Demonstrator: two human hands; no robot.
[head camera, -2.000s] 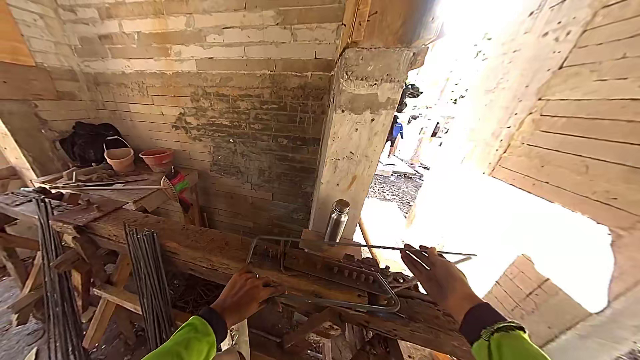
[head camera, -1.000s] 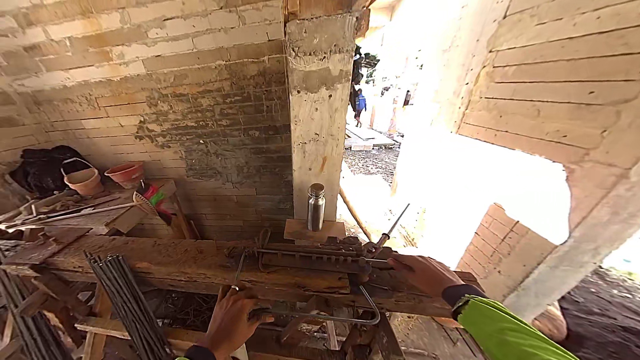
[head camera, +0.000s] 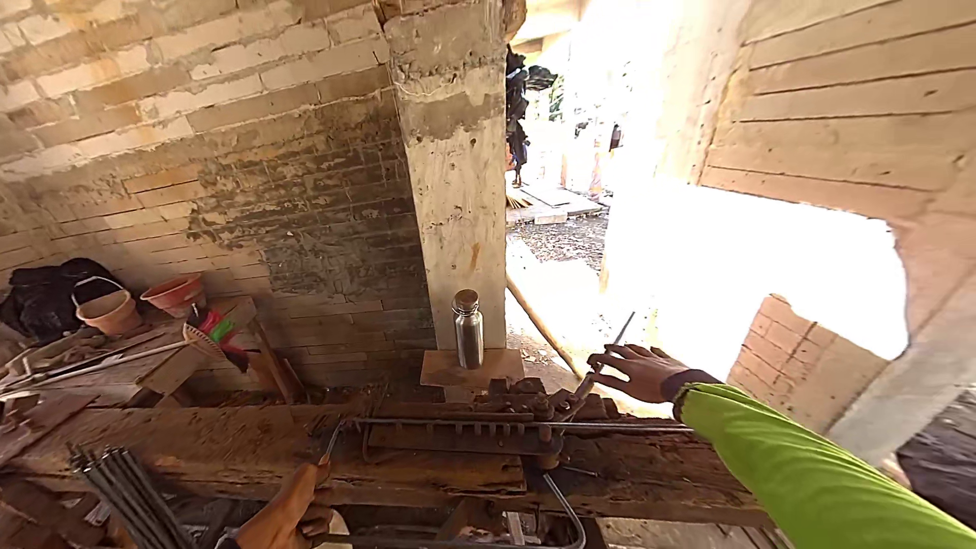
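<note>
My left hand (head camera: 288, 507), low in the view, has its fingers closed on a bent steel rod (head camera: 566, 499). The rod's straight upper length runs along a toothed metal bending jig (head camera: 457, 438) on a thick timber beam (head camera: 206, 442). To the right, my right hand (head camera: 637, 372) is at a slanted metal lever (head camera: 624, 332) on the jig's right end, its fingers loosely across the lever and the thumb below. A steel bottle (head camera: 469, 335) with a brown cap stands upright behind the jig on a small board (head camera: 438, 368).
A bundle of steel rods (head camera: 126, 488) leans at the lower left. A wooden bench (head camera: 145, 370) holds sticks, an orange bucket (head camera: 110, 311) and a reddish bowl (head camera: 175, 293). A concrete column (head camera: 461, 191) rises behind the bottle, beside a bright opening. A person (head camera: 518, 149) stands outside.
Two seconds ago the bent rod's frame lay across the jig between both hands; its lower part now hangs in front of the beam. My right hand has gone from the rod to the lever.
</note>
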